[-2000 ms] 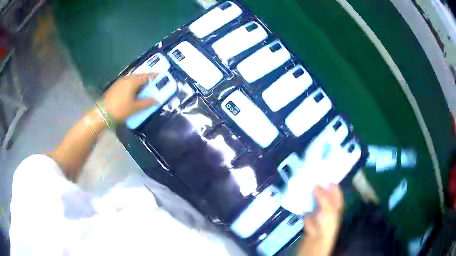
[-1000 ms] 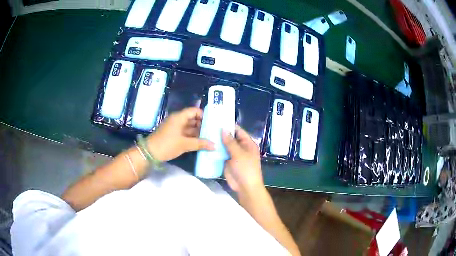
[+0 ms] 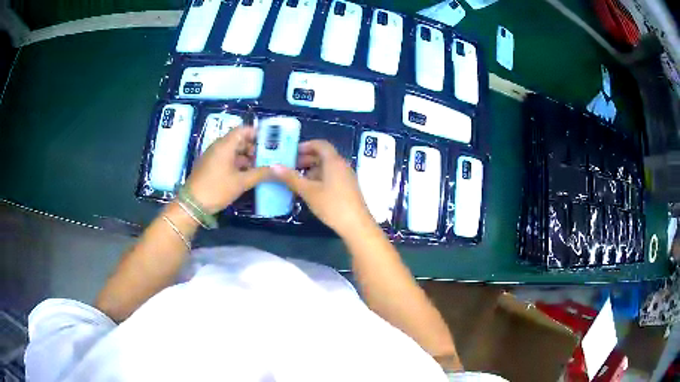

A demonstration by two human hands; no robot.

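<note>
A light-blue phone back cover (image 3: 276,186) is held upright between my two hands, above the bottom row of a black blister tray (image 3: 328,128). My left hand (image 3: 224,168) holds its left side and my right hand (image 3: 324,183) its right side. The cover is slightly blurred at the camera block. The tray holds covers in its top row, three sideways in the middle, and several in the bottom row. A bottom-row pocket right of the held cover is empty. My left hand partly hides a cover behind it.
A stack of black trays (image 3: 589,194) stands at the right, with a pale ring (image 3: 653,248) beside it. Loose blue covers (image 3: 505,48) lie on the green belt at the upper right. A cardboard carton (image 3: 533,336), red stool and white sheet (image 3: 599,342) are below right.
Since one second ago, both hands have moved left with the cover held. Another bottom-row pocket, left of the two rightmost covers, now holds a cover. Earlier, the view was turned and my hands were apart.
</note>
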